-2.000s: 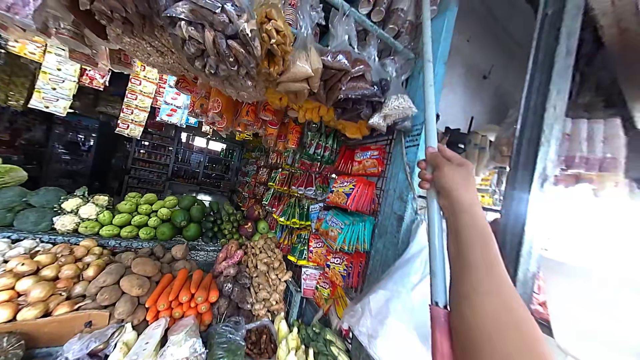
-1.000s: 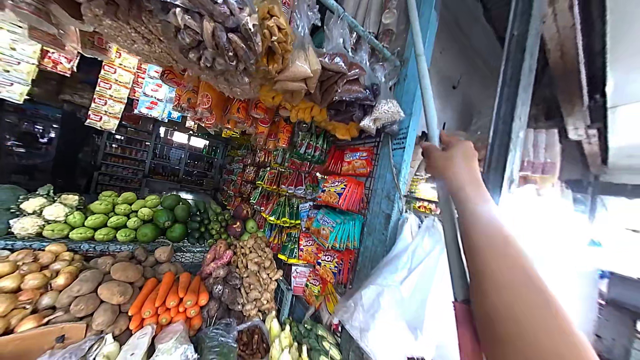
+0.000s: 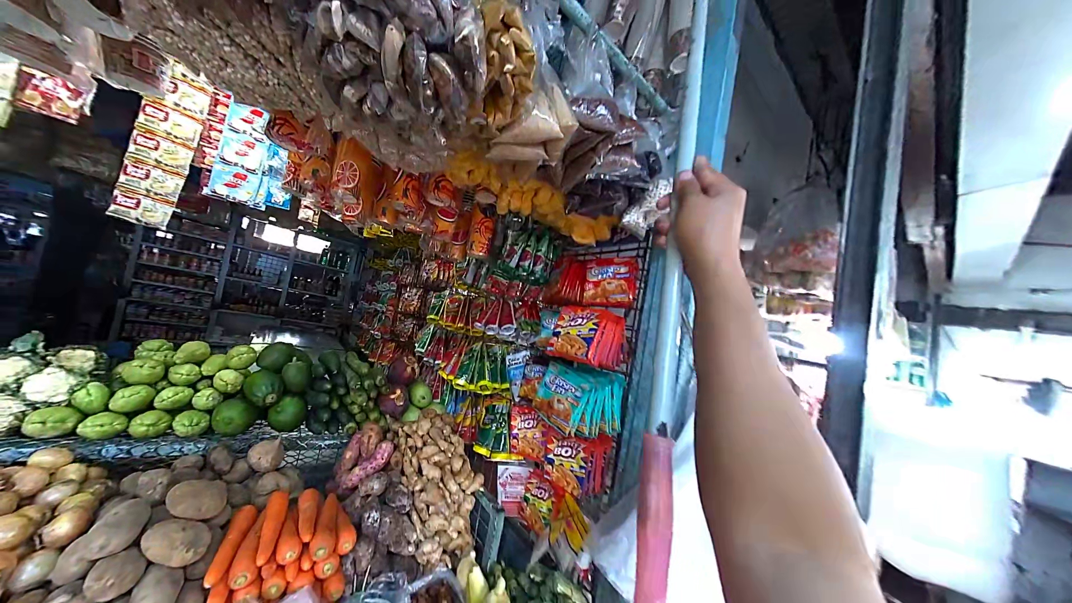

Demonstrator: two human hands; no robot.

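My right hand (image 3: 705, 209) is raised at the upper right, its fingers wrapped around a pale blue pole (image 3: 670, 335) that stands nearly upright. A pink sleeve (image 3: 654, 519) covers the pole's lower part. Just left of the hand hang clear plastic bags of dark and white dried goods (image 3: 645, 205). Seasoning packets (image 3: 586, 335) hang on a black wire rack below and to the left of the hand. My left hand is not in view.
Carrots (image 3: 280, 540), potatoes (image 3: 176, 543), onions (image 3: 33, 502), ginger (image 3: 431, 477), chayotes (image 3: 138, 398) and cauliflower (image 3: 48, 383) are piled at the lower left. Sachet strips (image 3: 159, 155) hang above. A dark post (image 3: 867, 251) stands at the right, with shelves (image 3: 234, 276) farther back.
The view has shifted somewhat. My right hand stays on the pole, which now stands closer to the blue post and leans less than a second ago.
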